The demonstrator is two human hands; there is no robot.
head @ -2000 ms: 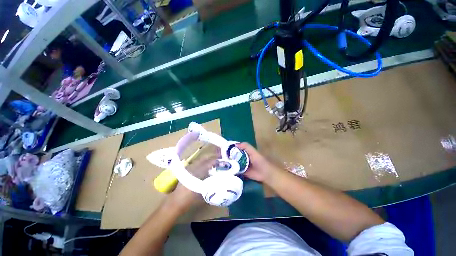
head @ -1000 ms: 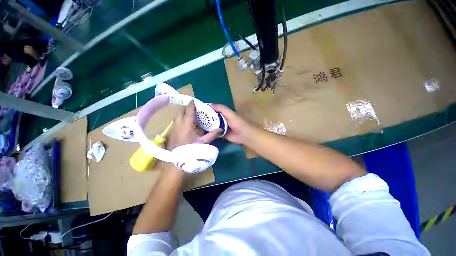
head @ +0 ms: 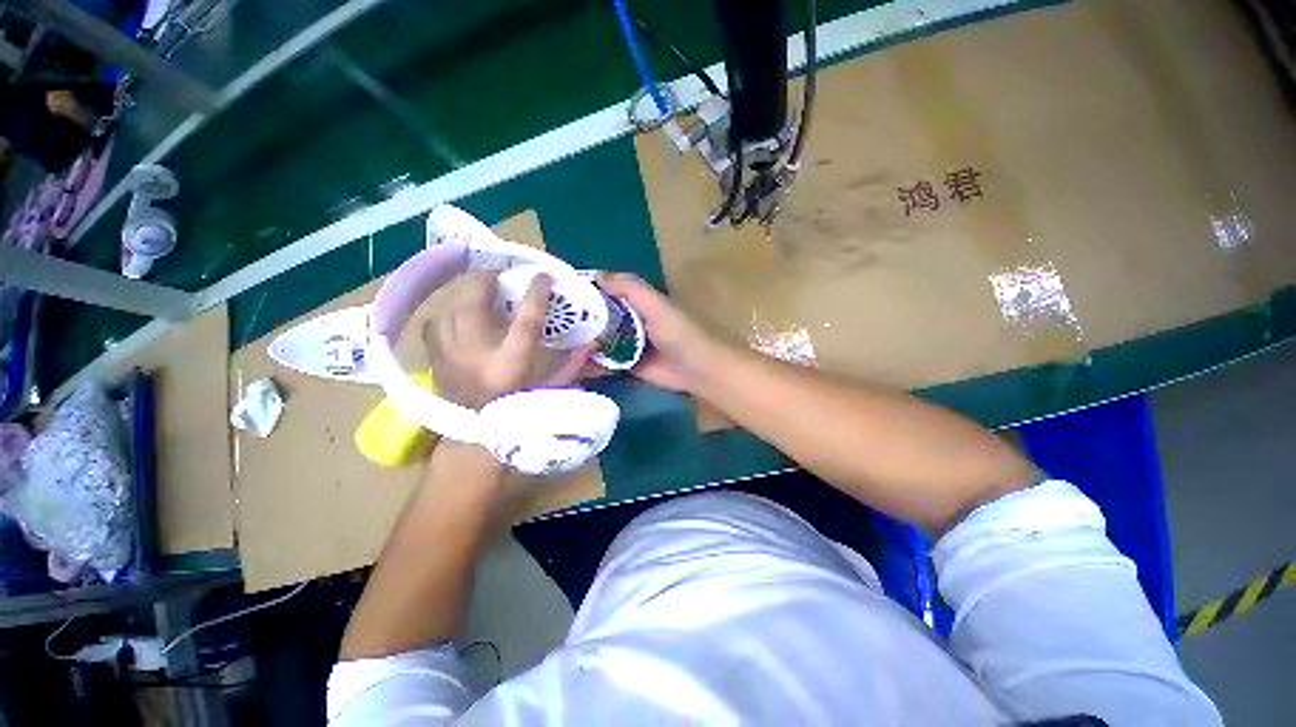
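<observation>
White cat-ear headphones (head: 391,355) with a pinkish inner band are held over the left cardboard. My left hand (head: 483,338) is inside the band, with its fingers on a white slotted speaker plate (head: 563,315). My right hand (head: 665,338) holds the upper ear cup (head: 620,335), whose dark and greenish inside shows beside the plate. The plate is tilted away from the cup. The other ear cup (head: 552,430) hangs nearer to me. A yellow glue bottle (head: 394,433) lies behind the band, its nozzle hidden.
The hanging screwdriver's metal nose (head: 753,178) is above the right cardboard (head: 867,270). A crumpled wipe (head: 259,408) lies on the left cardboard. Bagged parts (head: 83,476) are at far left. Another headset (head: 148,220) lies on the green conveyor. A blue bin (head: 1102,490) is below the bench edge.
The speaker plate has tilted away from the upper ear cup, showing the cup's inside. My left hand has shifted slightly left, and the bottle's nozzle is now hidden.
</observation>
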